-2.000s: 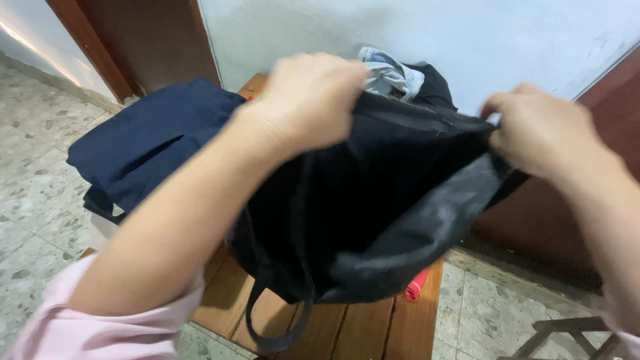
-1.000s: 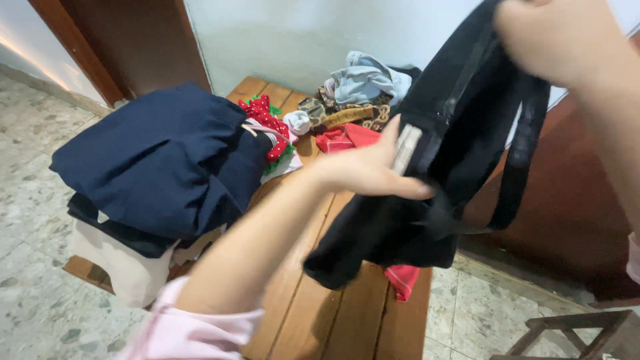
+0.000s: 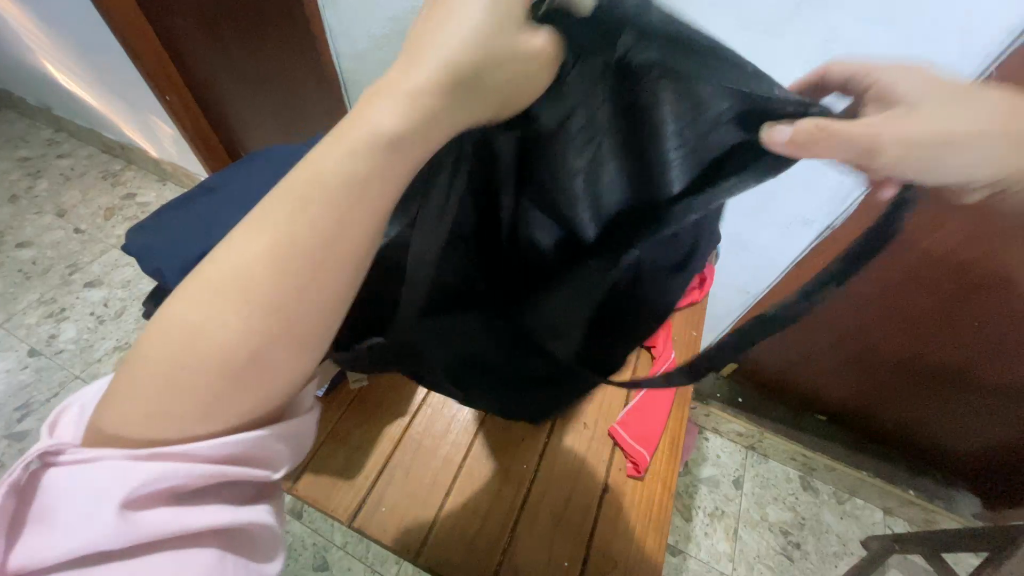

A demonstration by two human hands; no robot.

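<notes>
A black cloth bag or garment (image 3: 560,240) with a long strap hangs spread between both hands above a slatted wooden table. My left hand (image 3: 496,64) grips its upper edge near the top of the view, the fingertips partly hidden. At the right, my right hand (image 3: 888,132) pinches the other upper corner between thumb and fingers, and the strap (image 3: 808,296) loops down below it. Behind my left forearm lies dark blue folded cloth (image 3: 208,208). A red cloth with pale piping (image 3: 648,424) lies along the table's right side, partly covered by the black item.
The slatted wooden table (image 3: 472,496) stands by a pale wall. Brown door-like panels (image 3: 896,352) are at the right and upper left. Part of a dark wooden stool or frame (image 3: 936,544) shows at the lower right, on the speckled tile floor (image 3: 720,496).
The black item was gathered at the right a second ago; now it is spread wide between both hands. My left hand has moved up, and the patterned and light-blue clothes behind are now hidden.
</notes>
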